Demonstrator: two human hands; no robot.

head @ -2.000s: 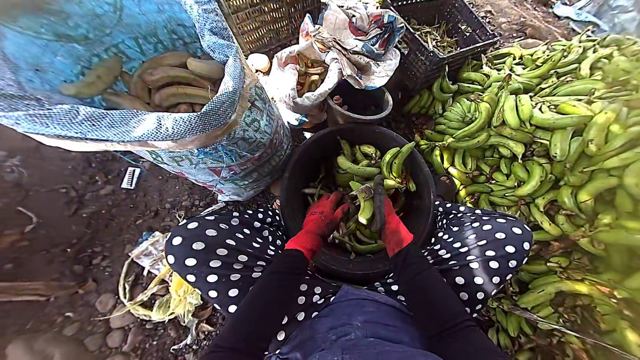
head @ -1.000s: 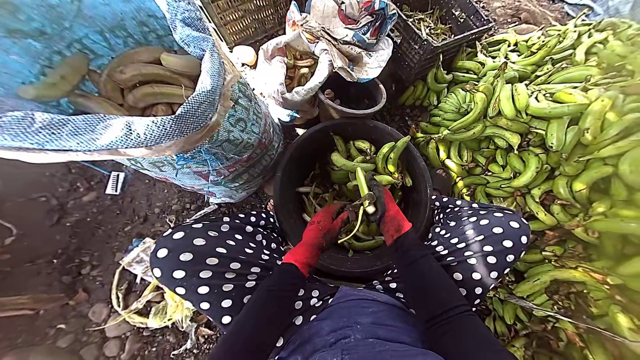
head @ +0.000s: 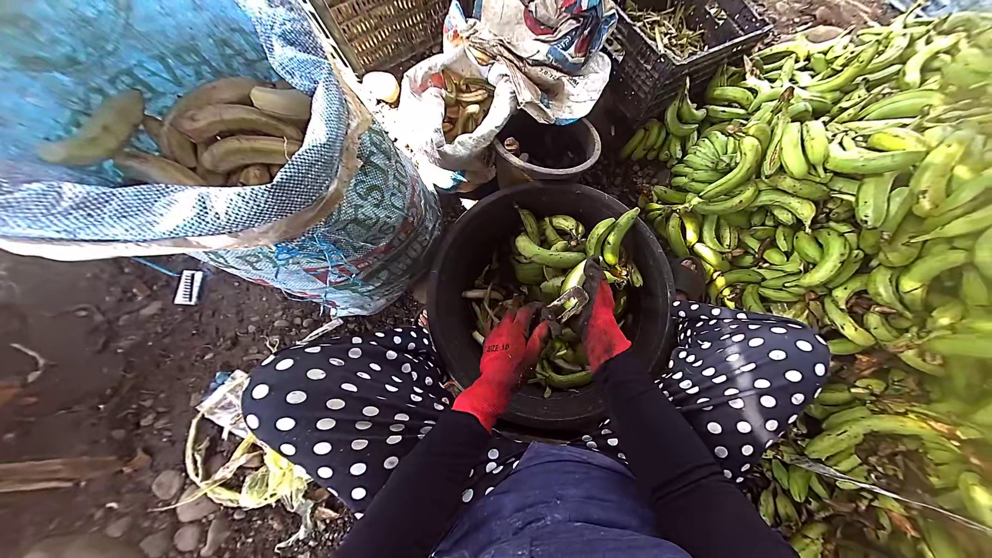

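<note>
Both hands wear red gloves with dark fingers and work over a black plastic tub between my legs. Green bananas and strips of peel lie in the tub. My right hand holds a green banana, partly peeled as far as I can tell. A small flat blade or peeler lies between the two hands; which hand grips it is not clear. My left hand is at the blade's lower left, its fingers bent and partly hidden.
A large blue woven sack with peeled bananas stands at left. Behind the tub are a grey bucket, a white sack and black crates. A big pile of green bananas fills the right. A small brush lies on the soil.
The banana at my right hand stood upright with pale flesh showing one second ago; now it is lower and mostly hidden behind the fingers. Both hands have stayed over the tub.
</note>
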